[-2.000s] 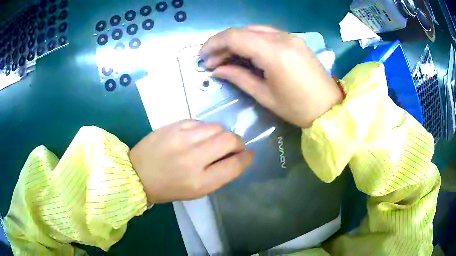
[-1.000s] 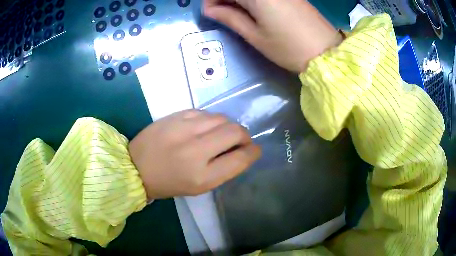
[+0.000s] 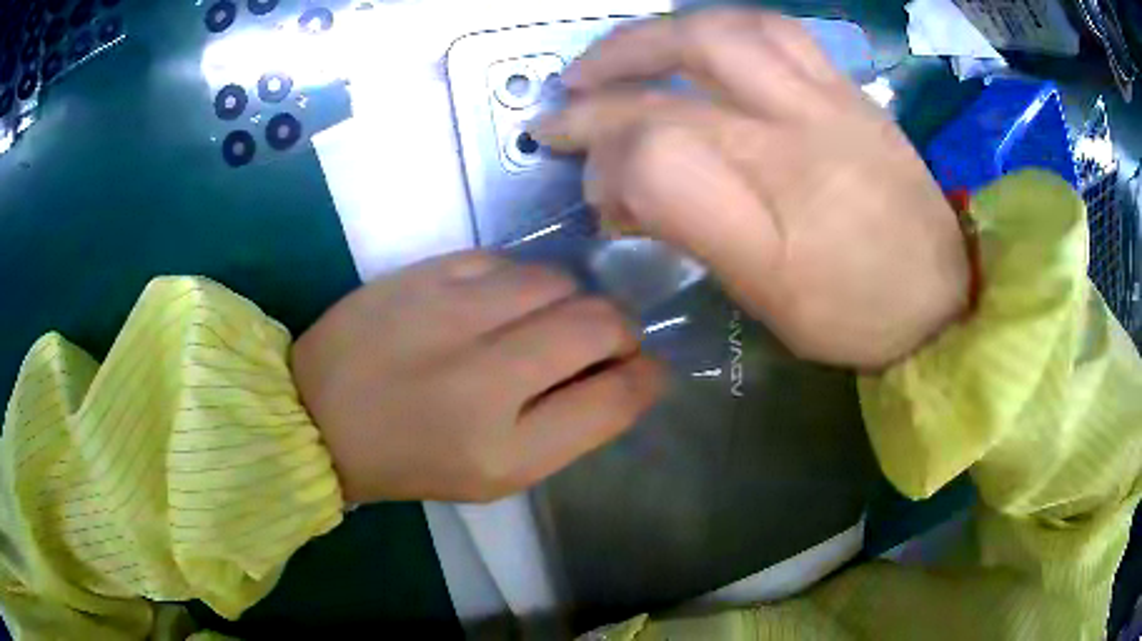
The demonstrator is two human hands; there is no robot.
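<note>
A grey tablet back cover point(image 3: 701, 501) with ADVAN lettering lies on a white separator sheet point(image 3: 376, 188). Clear, creased, shiny protective film point(image 3: 645, 266) shows over its middle. The camera area point(image 3: 517, 115) with two round seats is near its far left corner. My left hand point(image 3: 476, 376) rests curled on the cover's left side; its fingertips are tucked out of sight. My right hand point(image 3: 776, 188) is over the cover's upper right, blurred, with fingertips at the right edge of the camera area. Whether the fingertips hold anything cannot be told.
A clear sheet with black ring adhesives point(image 3: 274, 88) lies beyond the cover at the left. Another ring sheet point(image 3: 38, 63) is in the far left corner. At the right are a blue bin point(image 3: 1002, 135), a white wipe point(image 3: 942, 35) and a labelled bottle point(image 3: 1021, 19), cut off by the top edge.
My right hand has come back down from the picture's top edge to the camera area. My left hand stays on the cover. The view has shifted slightly, moving the surroundings up.
</note>
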